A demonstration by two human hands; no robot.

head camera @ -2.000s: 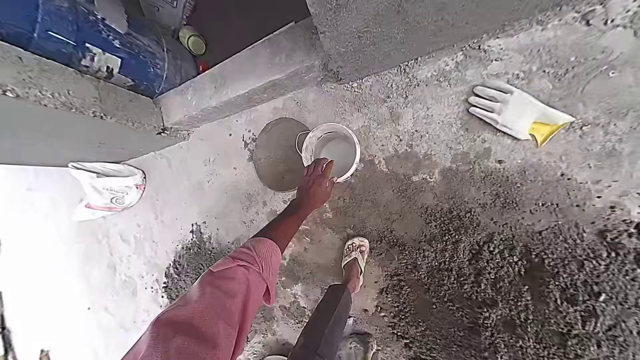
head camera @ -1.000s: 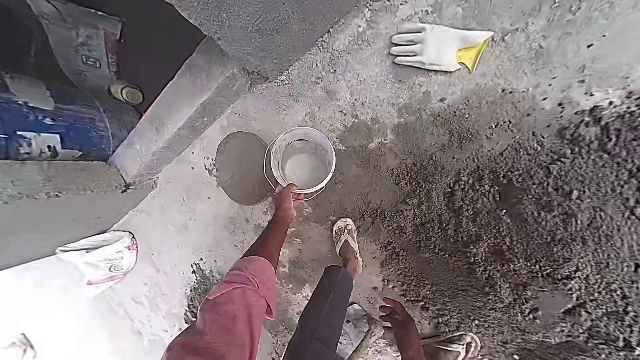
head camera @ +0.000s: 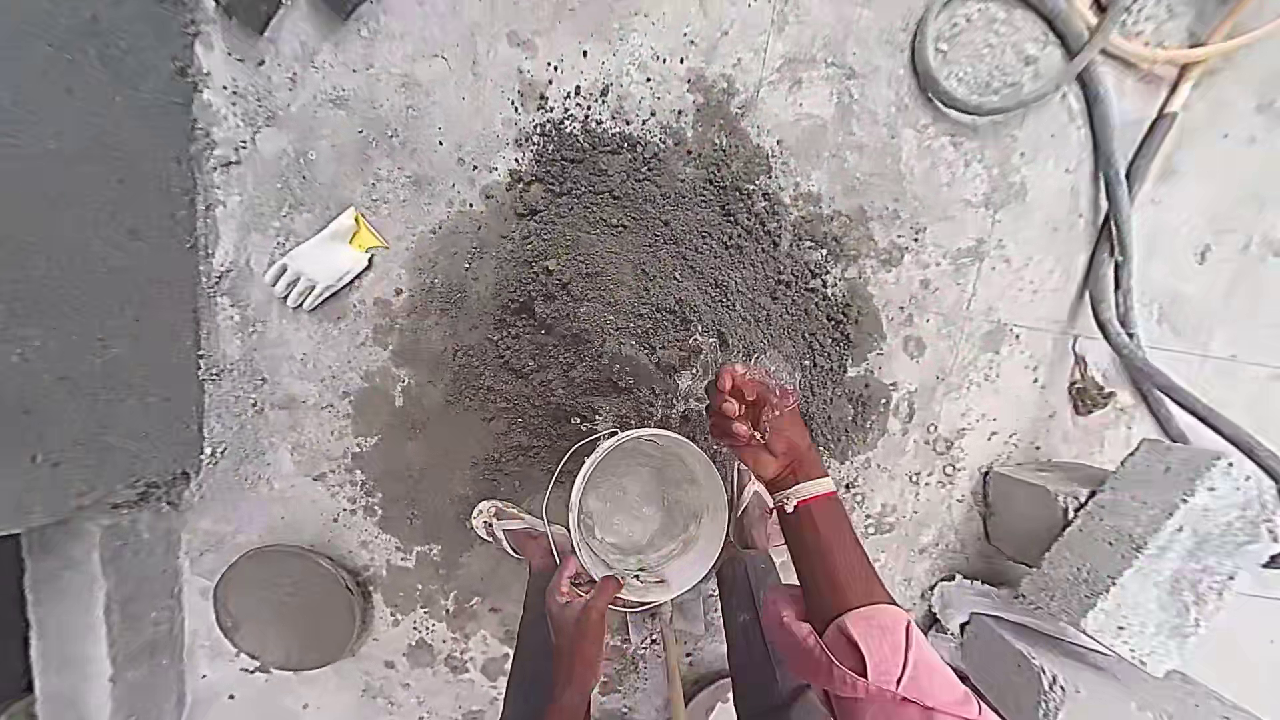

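My left hand [head camera: 580, 610] grips the near rim of a white plastic bucket [head camera: 712, 520], which holds greyish water and hangs over the near edge of a dark mortar pile [head camera: 640, 270]. The bucket's wire handle rests out to its left. Right of the bucket, my right hand [head camera: 752, 415] is raised above the pile with curled fingers and holds no object. Water splashes around its fingers and drops onto the mortar. A bracelet band is on that wrist.
A white glove with yellow cuff [head camera: 325, 258] lies left of the pile. A round grey pan or lid [head camera: 290, 608] is at lower left. Hoses [head camera: 1115, 200] run along the right, above concrete blocks [head camera: 1130, 530]. A wooden handle [head camera: 671, 660] stands between my legs.
The bucket, beside the round grey disc earlier, is now at the mortar pile in my left hand. My right hand has come up over the pile, with water splashing. The view has turned strongly.
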